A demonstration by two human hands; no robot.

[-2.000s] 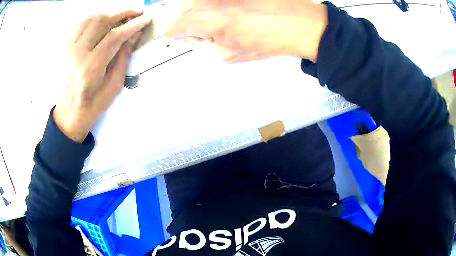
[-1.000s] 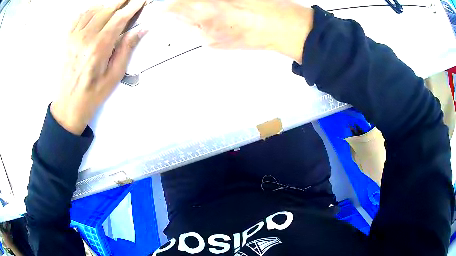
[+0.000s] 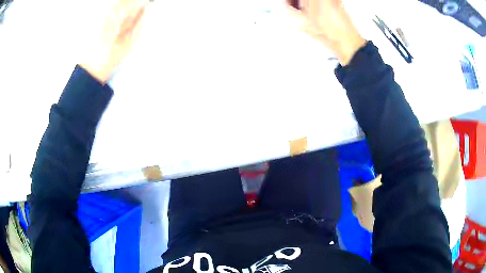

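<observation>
My left hand [image 3: 114, 40] is at the upper left over the white table [image 3: 213, 106], blurred and partly cut off by the top edge. My right hand [image 3: 327, 26] is at the top, right of centre, with its fingers near the frame edge. A small dark reddish patch shows at its fingertips; I cannot tell what it is. No cloth shows clearly in either hand. The hands are wide apart. Dark thread snips [image 3: 393, 40] lie on the table right of my right hand.
Tan tape patches [image 3: 298, 146] sit on the table's front edge. Blue crates [image 3: 109, 218] stand below at both sides. Tan cloth [image 3: 365, 202] hangs at the lower right, with red crates [image 3: 469, 149] beyond. A dark object with a round mark [image 3: 451, 8] is at the upper right. Thread lies on my lap.
My hands have moved apart, the right one outward to the right. The view has shifted, so the snips show more fully and red crates have come into view. The tan piece between the hands no longer shows.
</observation>
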